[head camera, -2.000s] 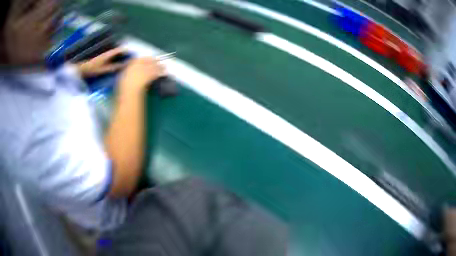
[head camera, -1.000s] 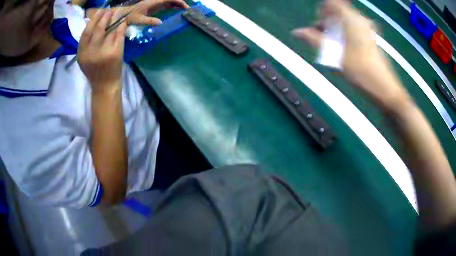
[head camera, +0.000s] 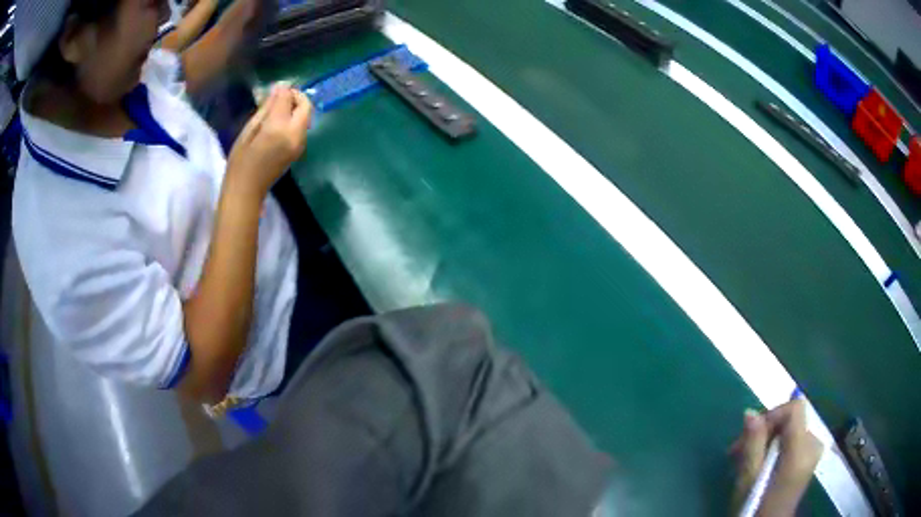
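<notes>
My right hand (head camera: 783, 449) is at the bottom right, cut off by the lower edge. It is shut on a marker pen (head camera: 759, 485) with a white barrel; a blue tip shows above the fingers. A dark strip assembly (head camera: 868, 464) with shiny screw heads lies just right of the hand, beyond the white band, partly cut off. Another strip assembly (head camera: 424, 98) with a row of screw heads lies at upper left, one end on a blue patterned tray (head camera: 353, 81). My left hand is not in view.
A co-worker in a white polo (head camera: 121, 263) sits at left, one hand raised beside the blue tray. Dark bars (head camera: 318, 22) lie behind. More bars (head camera: 621, 28) lie across the green worktop (head camera: 545, 252). Blue (head camera: 840, 79) and red bins (head camera: 877, 123) stand far right. Grey cloth fills the bottom centre.
My right hand has moved from the upper right down to the bottom right. The strip assembly that lay mid-worktop is gone from there. The co-worker's hands have shifted.
</notes>
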